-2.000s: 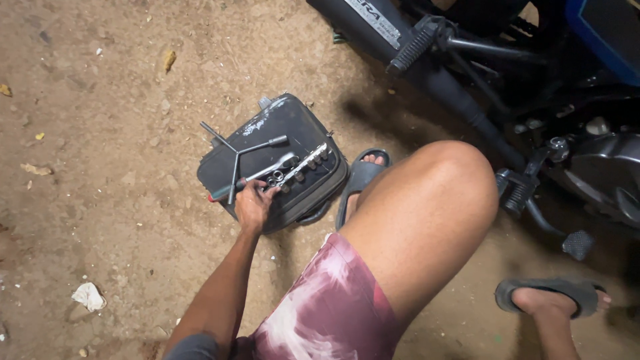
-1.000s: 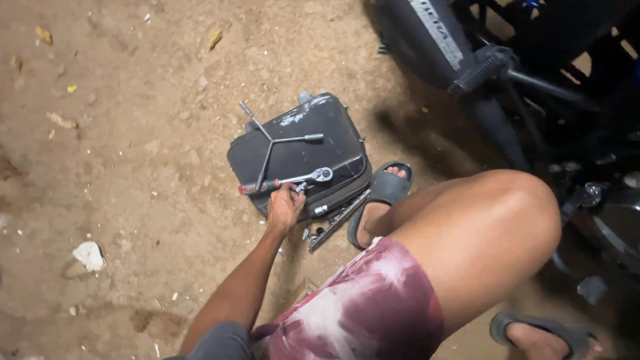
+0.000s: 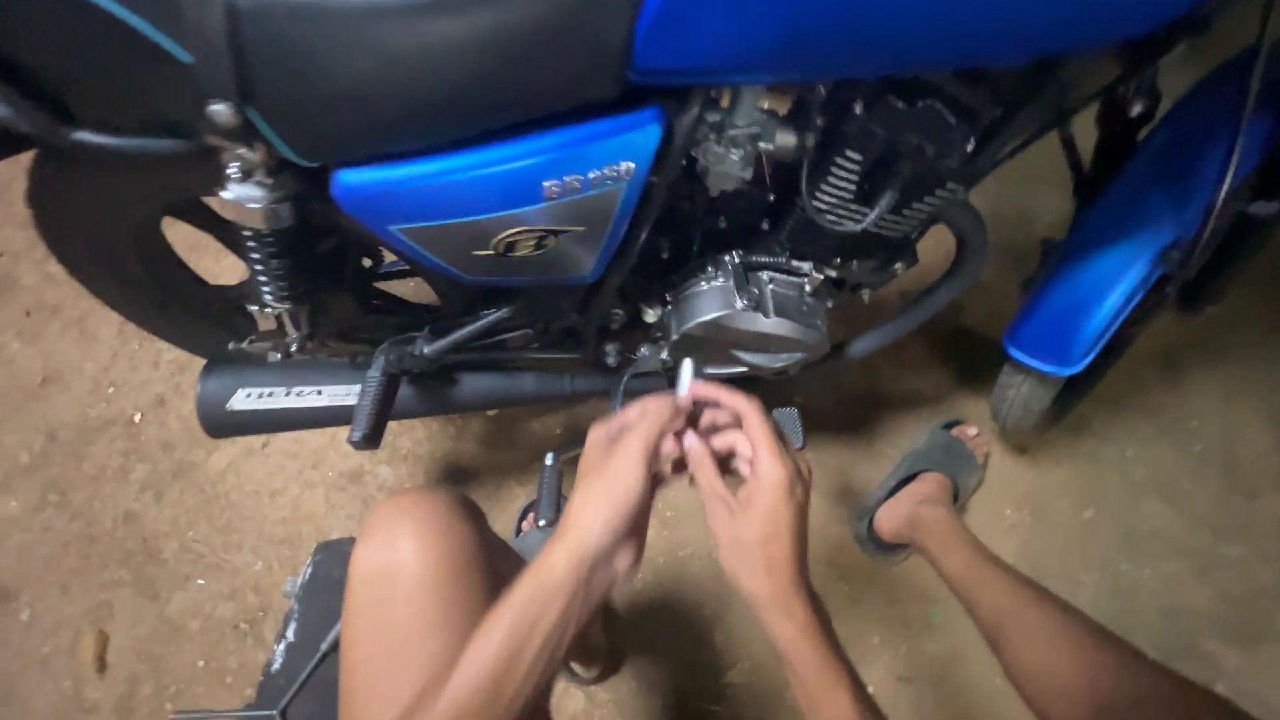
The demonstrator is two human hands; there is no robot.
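Note:
My left hand and my right hand meet in front of a blue motorcycle's engine. A small shiny metal piece, perhaps a socket, sticks up from between the fingers of both hands; blur hides its exact kind and which hand bears it. Just beyond the fingertips is the round silver engine side cover. The Y-shaped socket wrench lies partly in view on the black case at the lower left, partly hidden by my knee. The ratchet is out of sight.
The black exhaust silencer and a rubber-covered footpeg jut out at the left. Another footpeg stands near my left wrist. The brake pedal is beside my right hand. The front wheel rests on the dirt at the right.
The view has swung from the case to the motorcycle. My left hand, earlier at the tools on the case, is now raised before the engine, and my right hand has come into view.

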